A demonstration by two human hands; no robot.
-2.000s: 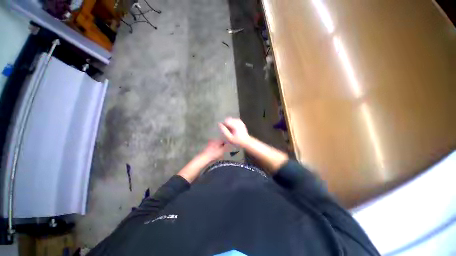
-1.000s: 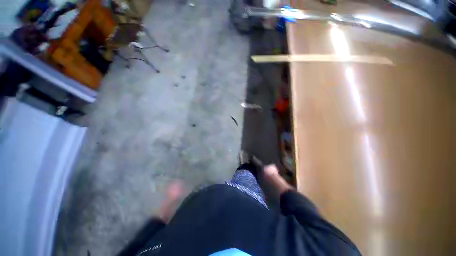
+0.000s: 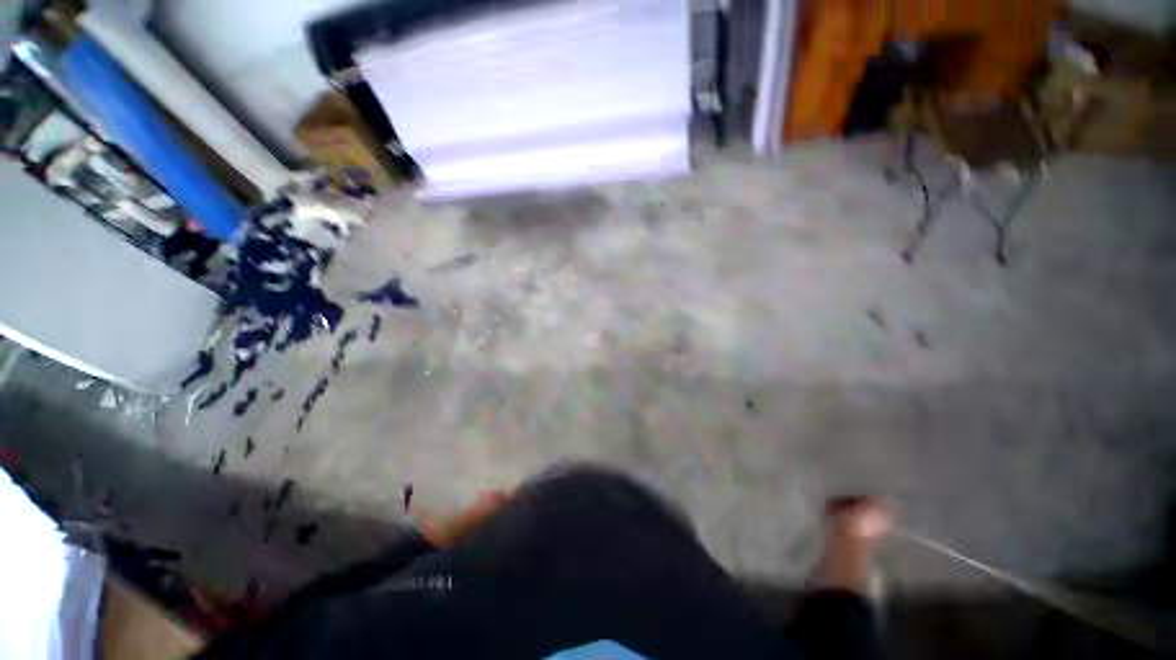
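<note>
My left hand (image 3: 467, 518) is blurred at the left side of my dark-clothed body, partly hidden by it, over the floor. I cannot make out its fingers or anything in it. My right hand (image 3: 862, 520) is out to the right, low in the picture and blurred. A thin pale line (image 3: 974, 563) runs from beside it to the lower right; I cannot tell whether it is a strip or the table edge, or whether the hand holds it. Part of a bright white sheet (image 3: 41, 580) shows at the lower left edge.
The plotter with white paper (image 3: 548, 97) stands ahead. Navy scraps (image 3: 277, 277) lie on the concrete floor (image 3: 619, 310) to the left. Blue (image 3: 155, 135) and white rolls lean behind them. Orange furniture (image 3: 838, 65) and a thin-legged stool (image 3: 974, 129) are at the upper right.
The view has swung left, away from the brown table and the long yellow strip on it, toward the plotter and scraps. My hands, close together two seconds ago, are now wide apart.
</note>
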